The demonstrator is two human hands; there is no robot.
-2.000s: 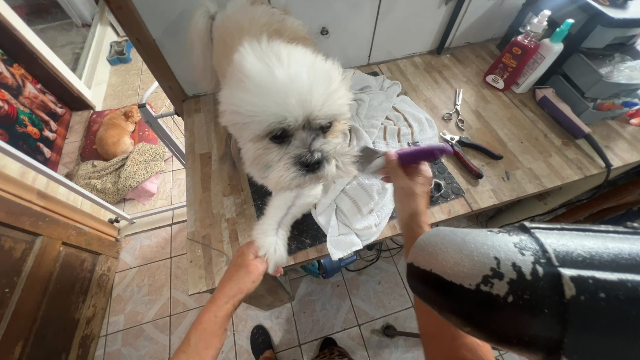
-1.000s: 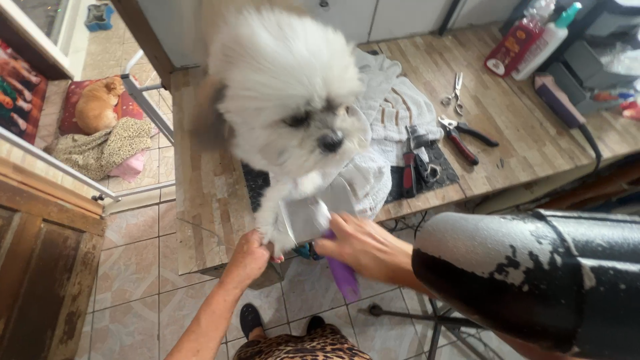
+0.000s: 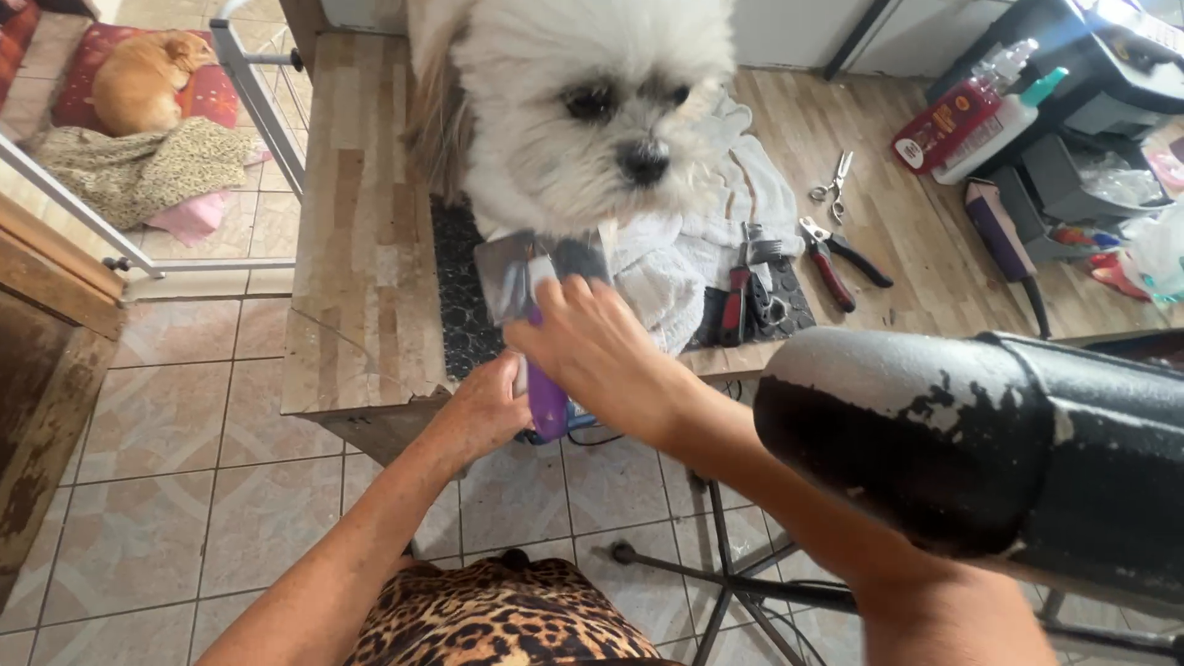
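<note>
A fluffy white dog faces me at the table's edge, on a dark patterned mat and a light towel. My right hand grips a slicker brush with a purple handle; its flat head lies against the fur below the dog's chin. Just left of and below it, my left hand is closed on the dog's front paw, which is mostly hidden behind my fingers and the brush handle.
A large black dryer with worn paint juts in at the right, above a metal stand. On the wooden table lie scissors, nail clippers, a red-handled tool, a purple hair clipper and bottles. Behind a gate another dog rests.
The brush has gone from beside the dog's face, two seconds ago, down to its front leg, and now sits farther left, close to my left hand. The dog's head has shifted. The view has moved nearer.
</note>
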